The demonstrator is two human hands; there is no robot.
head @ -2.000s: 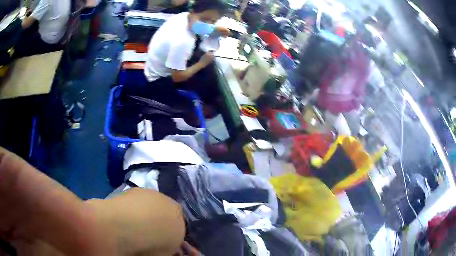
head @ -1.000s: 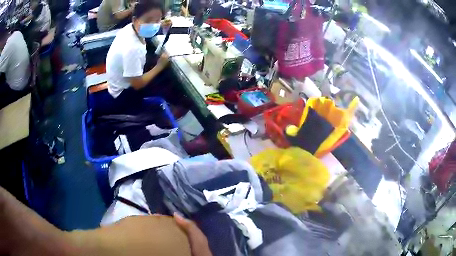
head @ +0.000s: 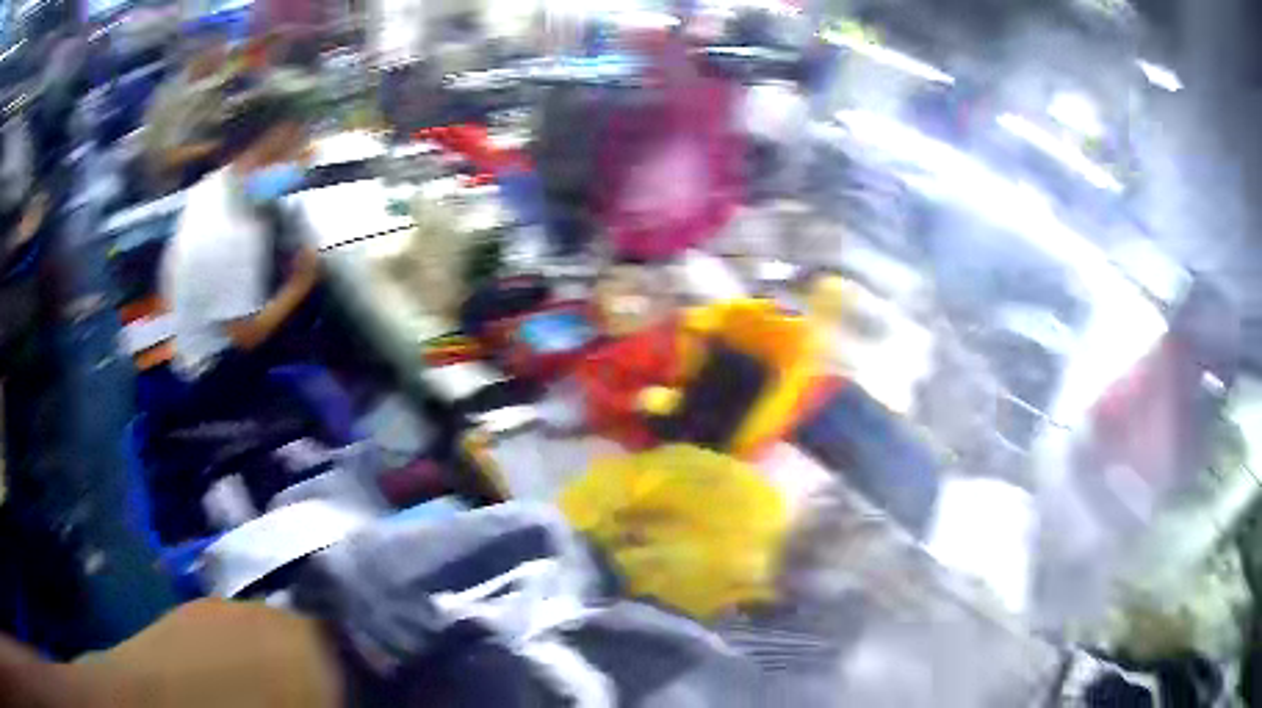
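Observation:
A heap of grey, white and black cloth pieces (head: 471,581) lies at the bottom centre, blurred. My one visible hand or forearm (head: 208,657) is a blurred skin-coloured shape at the lower left, cut off by the picture's edge, in front of the heap's left side. Its fingers cannot be made out, nor whether it holds anything; it comes in from the left. My right hand is not in view.
A yellow plastic bag (head: 685,533) lies right of the heap. Behind are a red basket (head: 623,387) with a yellow and black item, and a pink bag (head: 671,173). A blue crate (head: 152,512) holds dark cloth at left. A person in white (head: 208,263) sits behind it.
The view has swung right, so the person, crate, bags and cloth heap have shifted left in the picture. My visible arm sits lower and further left. The picture is more blurred.

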